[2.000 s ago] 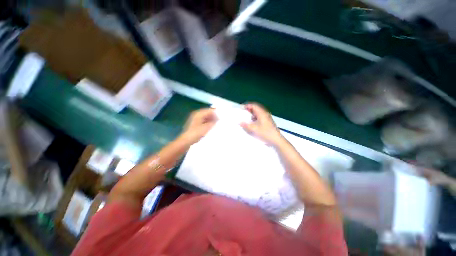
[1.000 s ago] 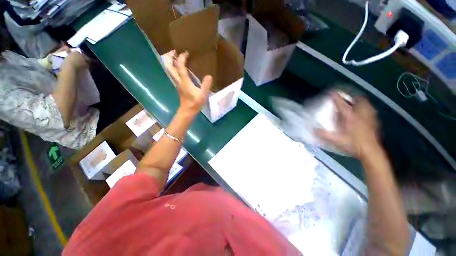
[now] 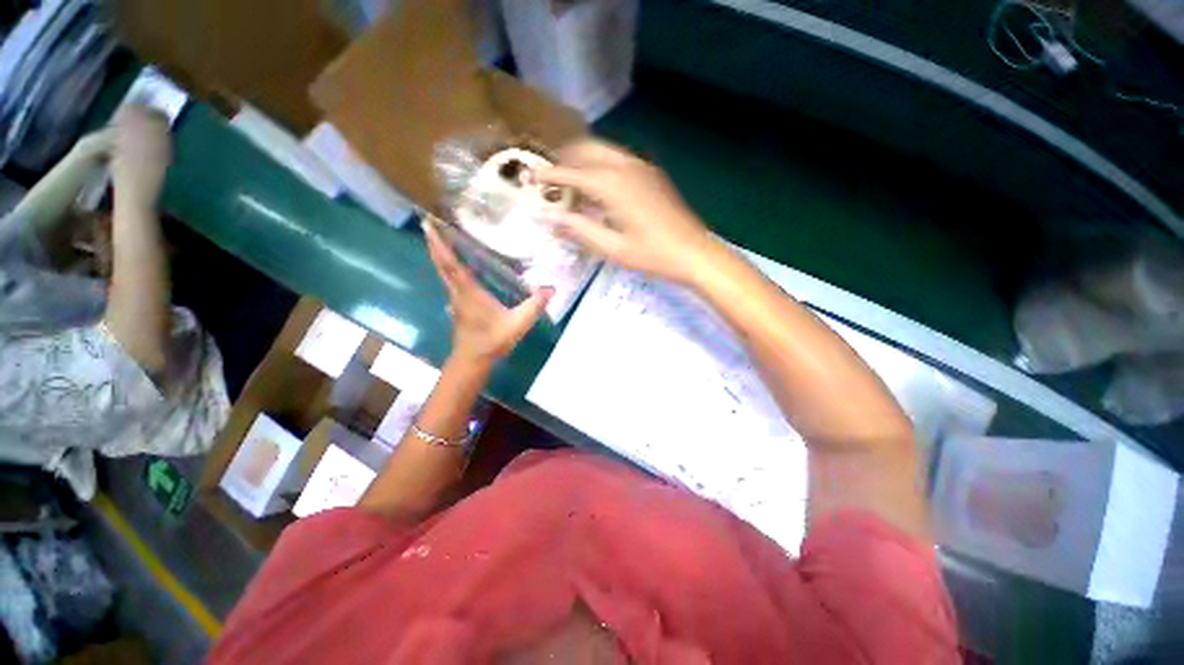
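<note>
A cream rounded product unit with dark round spots, in a clear crinkly bag, is at the mouth of an open gift box with brown flaps standing up. My right hand holds the unit from its right side. My left hand rests with spread fingers against the box's near side. The leaflet stack lies flat on the bench to the right of the box. The unit's lower part is hidden by the box.
A master carton holding several white boxes stands below left. A co-worker is at the left. A lying box is at the right. Bagged units lie on the far bench. Another white box stands behind.
My right hand has moved left from over the bench's back rail with the bagged unit, which is now at the open box. My left hand has moved lower along the box.
</note>
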